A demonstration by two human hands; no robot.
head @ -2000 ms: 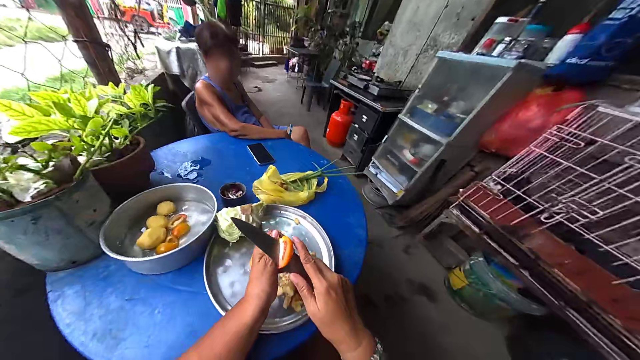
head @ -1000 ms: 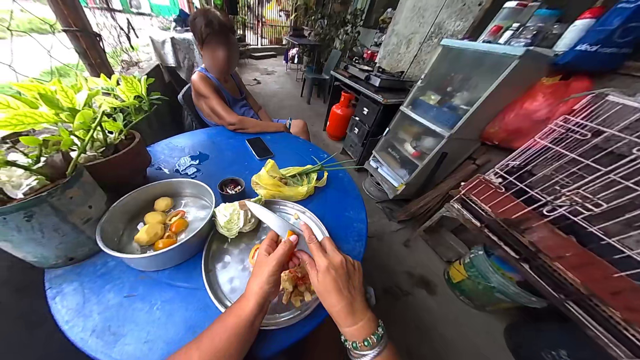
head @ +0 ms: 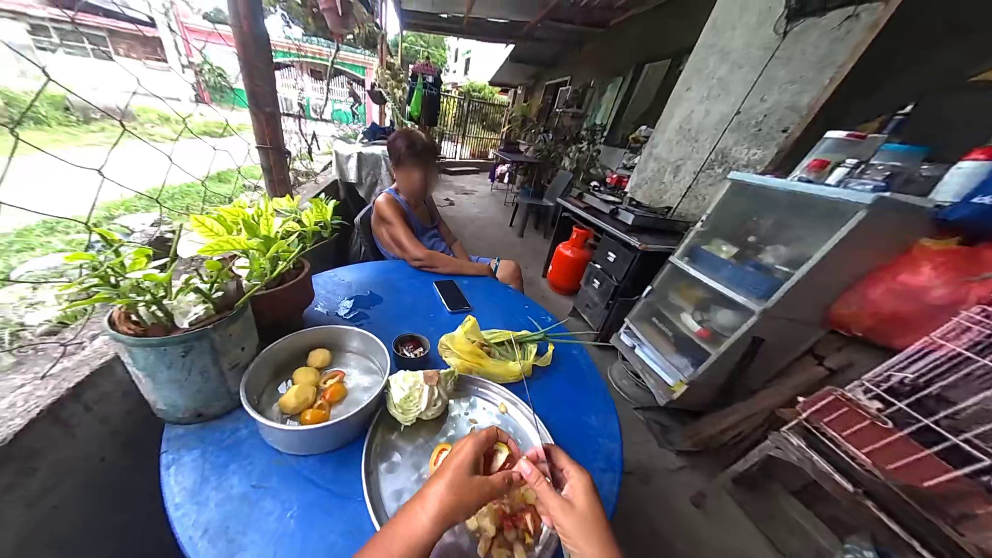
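Note:
Over a round metal tray (head: 387,465) both hands work close together. My left hand (head: 473,473) holds a piece of tomato (head: 498,457). My right hand (head: 562,484) grips a knife (head: 533,403), whose thin blade edge points up and away. Another cut tomato piece (head: 439,457) shows left of my left hand. Chopped pieces and peelings (head: 508,523) lie on the tray under the hands. A cut cabbage (head: 418,397) sits at the tray's far left rim. To the left, a deep round metal pan (head: 358,364) holds several peeled potatoes (head: 297,399) and tomato pieces (head: 315,416).
On the blue table (head: 232,488) are a small dark bowl (head: 411,349), a yellow plastic bag (head: 496,353) with green stalks and a phone (head: 452,296). A person (head: 418,209) sits across. Potted plants (head: 182,364) stand left, a cabinet (head: 721,287) right.
The knife blade, earlier pointing up-left over the cabbage side, now points away on the right of the tomato. The view has tilted up.

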